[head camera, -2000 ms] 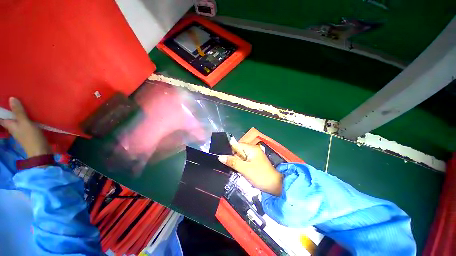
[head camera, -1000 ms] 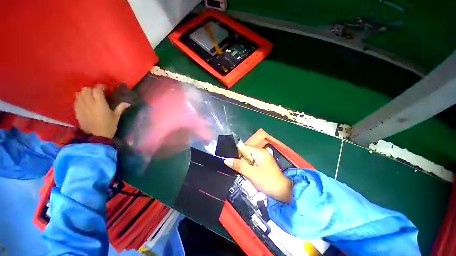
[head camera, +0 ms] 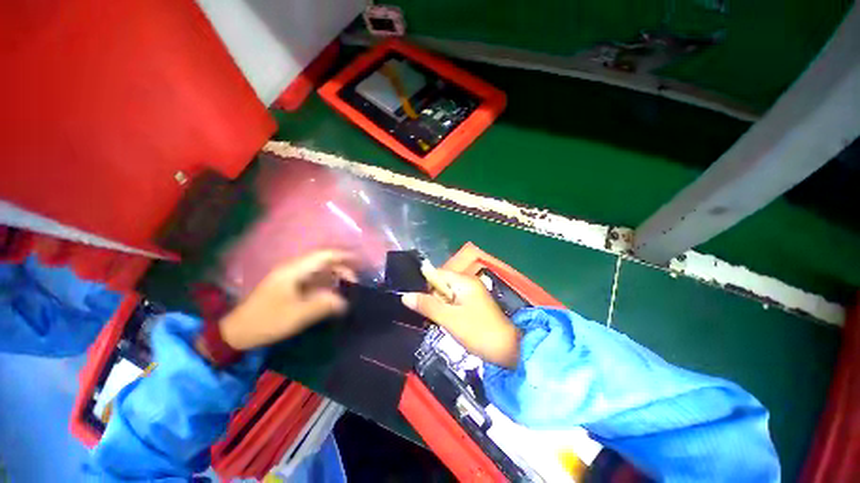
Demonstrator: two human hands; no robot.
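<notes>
My right hand (head camera: pixel 464 309) pinches a small black adhesive piece (head camera: pixel 405 271) and a slim pale tool (head camera: pixel 437 280), above the upper end of an open tablet (head camera: pixel 469 406) in a red frame. The tablet shows silvery shields and a white battery, partly hidden by my right hand and sleeve. My left hand (head camera: pixel 288 300) is blurred, fingers bent, at the left edge of the flat black pieces (head camera: pixel 377 346) on the bench. Whether its fingertips touch or hold one of them I cannot tell.
A second open tablet in a red frame (head camera: pixel 413 106) lies beyond the chipped white edge (head camera: pixel 528 215). A dark block (head camera: pixel 200 212) sits by the large red panel (head camera: pixel 113 113). Shiny clear film covers a pinkish patch (head camera: pixel 306 222). A grey post (head camera: pixel 745 151) stands right. Red frames (head camera: pixel 273 424) are stacked below.
My left hand has come from the red panel, past the dark block, to the black pieces. My right hand still holds the small black piece in nearly the same place.
</notes>
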